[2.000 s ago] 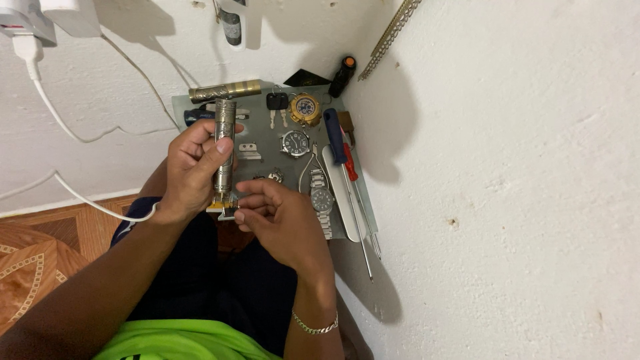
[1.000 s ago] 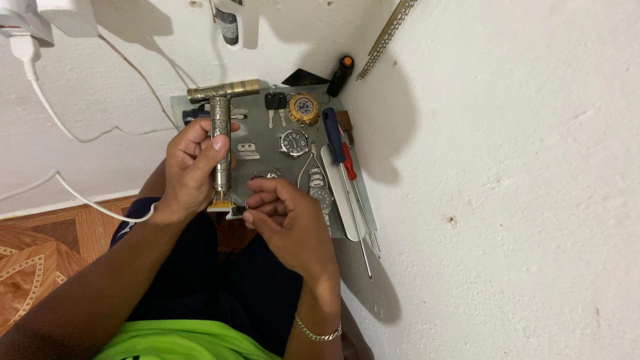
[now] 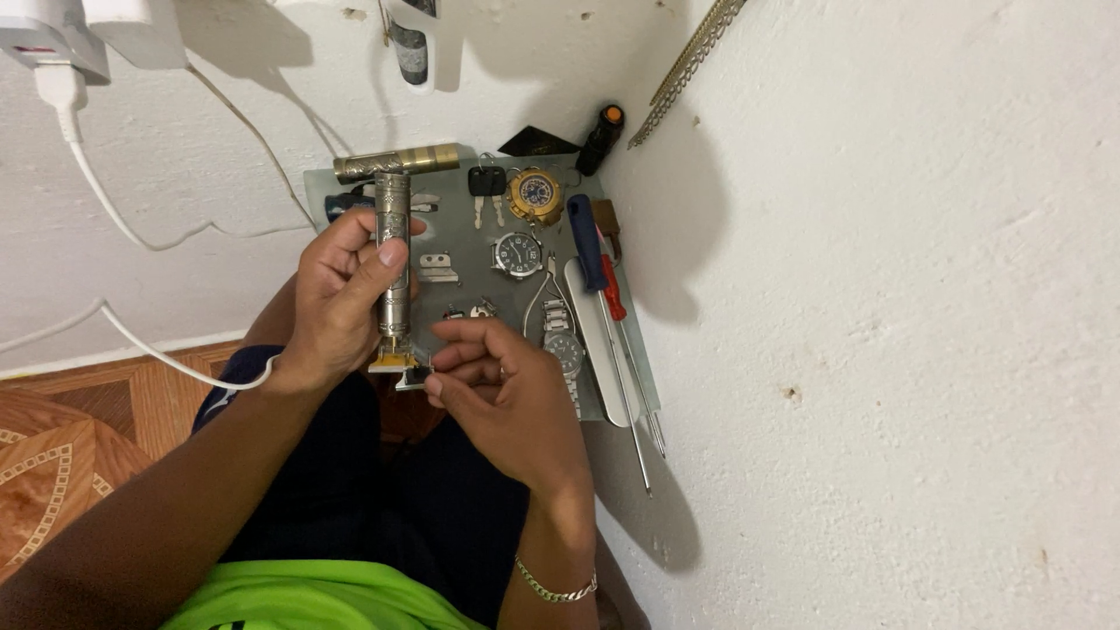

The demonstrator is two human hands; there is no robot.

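My left hand [image 3: 337,302] grips an ornate metal hair trimmer [image 3: 393,262] upright, its gold-coloured T-shaped blade head [image 3: 392,360] pointing down toward me. Between the thumb and fingers of my right hand [image 3: 494,385] is a small dark piece with a metal edge [image 3: 413,378], just right of and below the blade head; whether the two touch I cannot tell. Behind the trimmer, on a glass shelf [image 3: 455,241], lie small metal blade plates [image 3: 437,269] and small metal parts [image 3: 481,308]. A second engraved metal cylinder [image 3: 398,163] rests along the shelf's back edge.
Two wristwatches [image 3: 517,255] [image 3: 563,350], a gold-coloured watch [image 3: 535,196], keys [image 3: 486,184], nippers [image 3: 549,284], a blue-handled screwdriver [image 3: 587,242], a red-handled screwdriver [image 3: 613,293] and a padlock [image 3: 606,216] occupy the shelf. White walls meet behind it. A white cable [image 3: 166,350] passes by my left wrist.
My right hand stays beside the blade head and has shifted only slightly. The small dark piece shows more plainly at its fingertips now. The left hand keeps its hold on the trimmer.
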